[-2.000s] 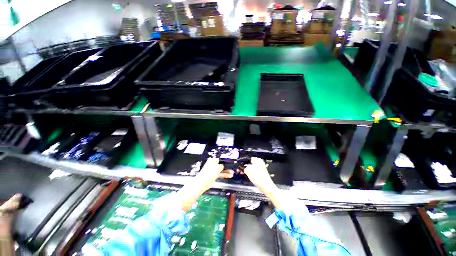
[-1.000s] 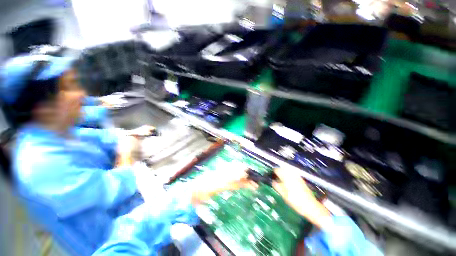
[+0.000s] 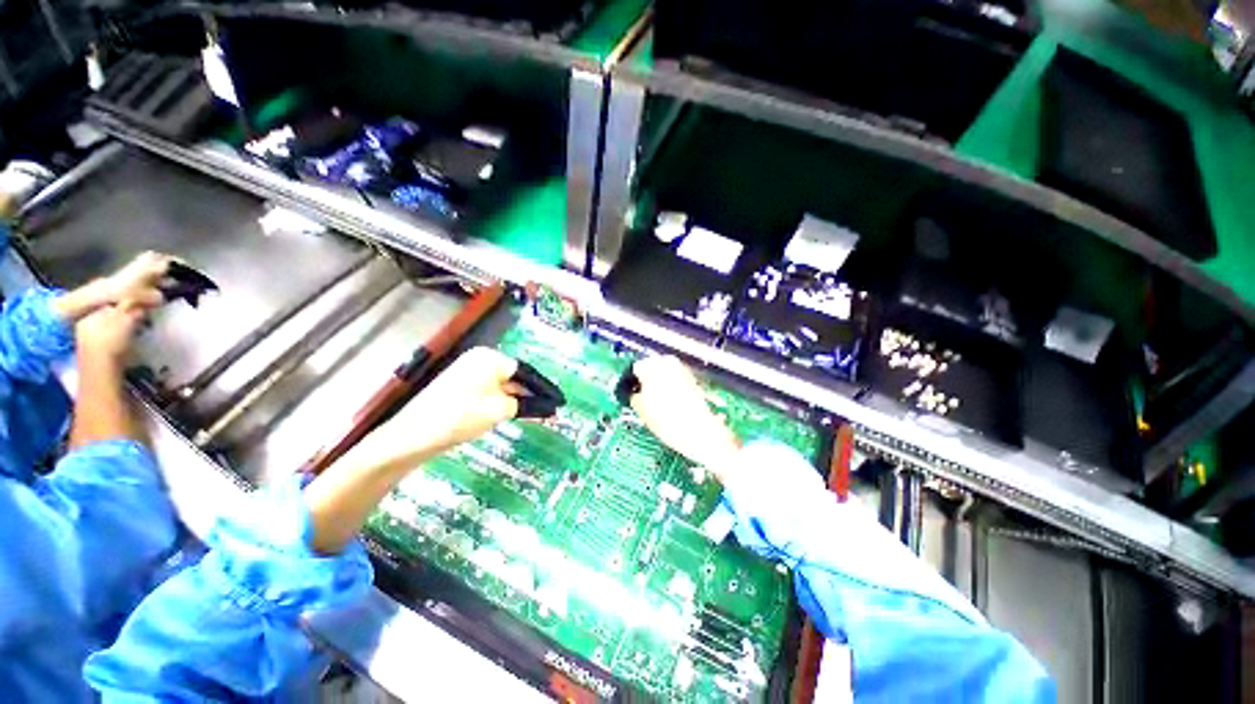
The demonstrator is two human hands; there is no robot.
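A large green circuit board (image 3: 606, 509) lies in a black and reddish-brown carrier (image 3: 468, 635) in front of me. My left hand (image 3: 475, 392) is over the upper left part of the board, fingers bent together, with something black at the fingertips. My right hand (image 3: 672, 402) is over the upper middle, also with black at the fingertips. Whether the black is finger covers or held parts cannot be told. The hands are apart. White and blue components (image 3: 798, 323) and cream components (image 3: 915, 369) lie in black bins behind the board.
Another person's hands (image 3: 124, 296) and blue sleeves are at the left, over the conveyor (image 3: 296, 344). A metal shelf post (image 3: 602, 172) stands behind the board. More blue components (image 3: 365, 151) lie in bins at the back left. A flat black tray (image 3: 1126, 149) is on the green shelf.
The view has swung left to the neighbouring person, then down over the board. My hands have moved from the bins to above the board, and are now farther apart than one second ago.
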